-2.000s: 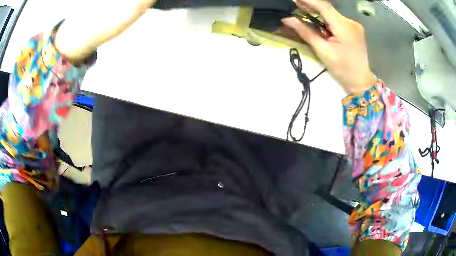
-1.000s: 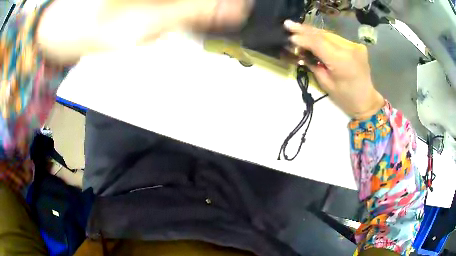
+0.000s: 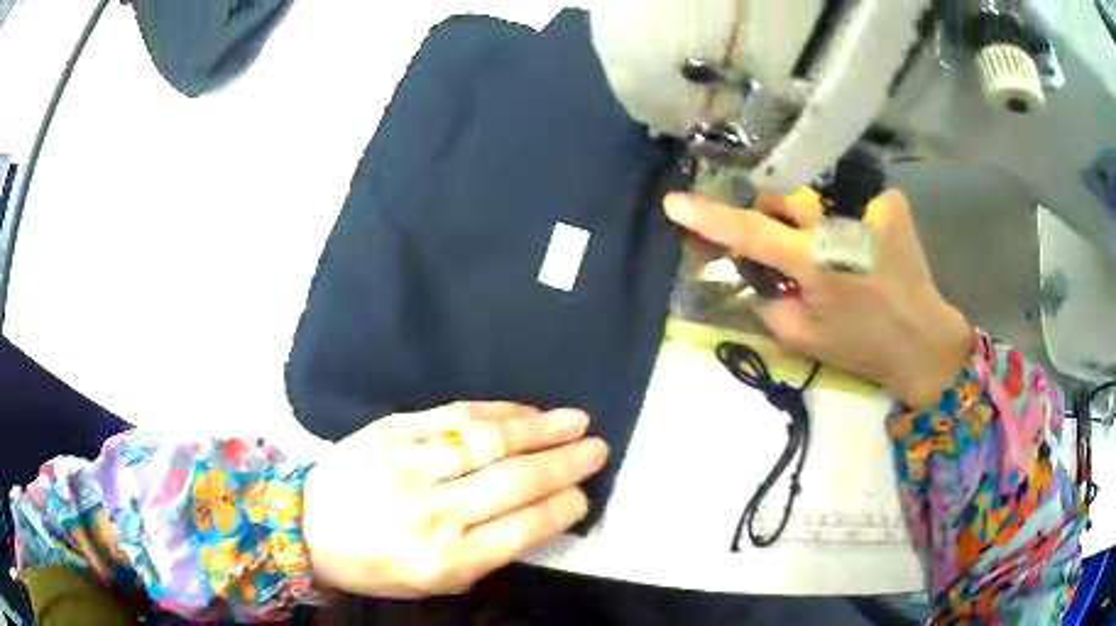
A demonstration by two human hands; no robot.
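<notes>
A dark navy cut fabric panel [image 3: 477, 245] with curved corners lies flat, its right edge by the needle area. A white piece sticker [image 3: 564, 256] is on it. My left hand [image 3: 453, 495] lies flat on the panel's lower part, fingers extended. My right hand [image 3: 832, 281] is right of the needle, its index fingertip at the panel's right edge. Thread snips [image 3: 773, 284] with a red spot show in my right palm, partly hidden. The presser foot area [image 3: 722, 141] is at the panel's upper right edge; the needle tip is not clear.
The machine head [image 3: 667, 61] is at the upper right, with a pale ribbed knob [image 3: 1011, 76]. A looped black cord [image 3: 789, 465] lies on the white table [image 3: 159, 245] below my right hand. Another dark piece [image 3: 208, 37] is at the top left. A yellow strip [image 3: 710, 336] crosses the bed's front edge.
The view has shifted up toward the machine. The navy panel now lies flat beside the needle area. My left hand, blurred at the upper left before, now rests on the panel.
</notes>
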